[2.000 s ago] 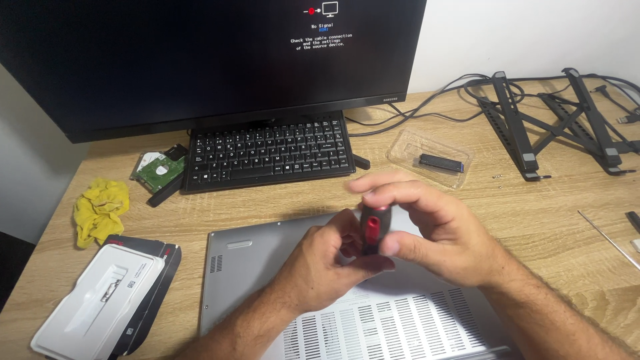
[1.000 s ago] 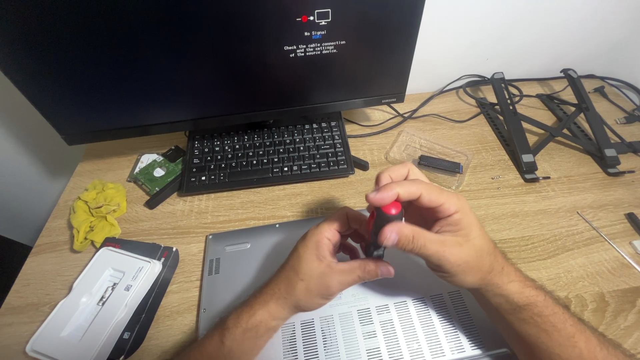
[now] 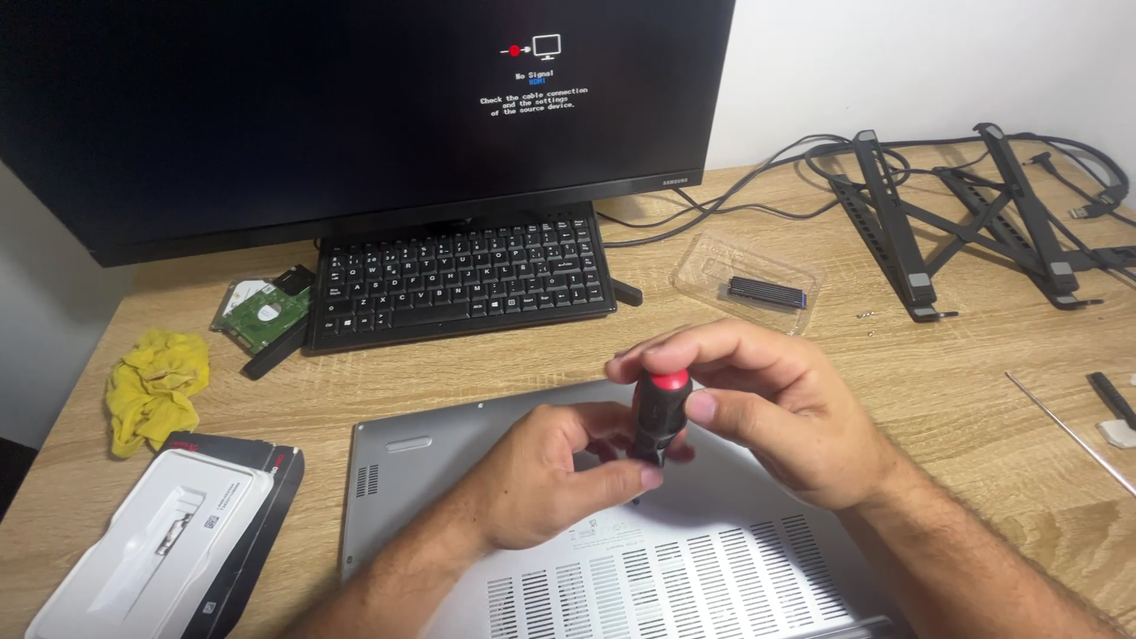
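A screwdriver with a black handle and red cap (image 3: 661, 417) stands almost upright between both hands, over a grey laptop (image 3: 435, 461) lying bottom side up. My left hand (image 3: 555, 479) holds the lower part of the handle between thumb and fingers. Around its upper part are the thumb and fingers of my right hand (image 3: 768, 408), near the red cap. Under the handle a dark tip shows close to the laptop's bottom cover; whether it touches a screw, I cannot tell. Vent slots (image 3: 666, 586) run across the cover below my hands.
Behind the laptop are a black keyboard (image 3: 461, 284), a monitor (image 3: 355, 115) and a clear plastic tray (image 3: 692, 271) with a black heatsinked module (image 3: 768, 293). Left lie a green circuit board (image 3: 280, 315), yellow cloth (image 3: 155, 386) and white box insert (image 3: 115, 568). A folding stand (image 3: 967, 222), small screws (image 3: 868, 315) and a metal rod (image 3: 1069, 430) are right.
The screwdriver has turned from its red end facing the camera to nearly upright, red cap on top. Both hands have moved slightly lower over the laptop, still around the handle.
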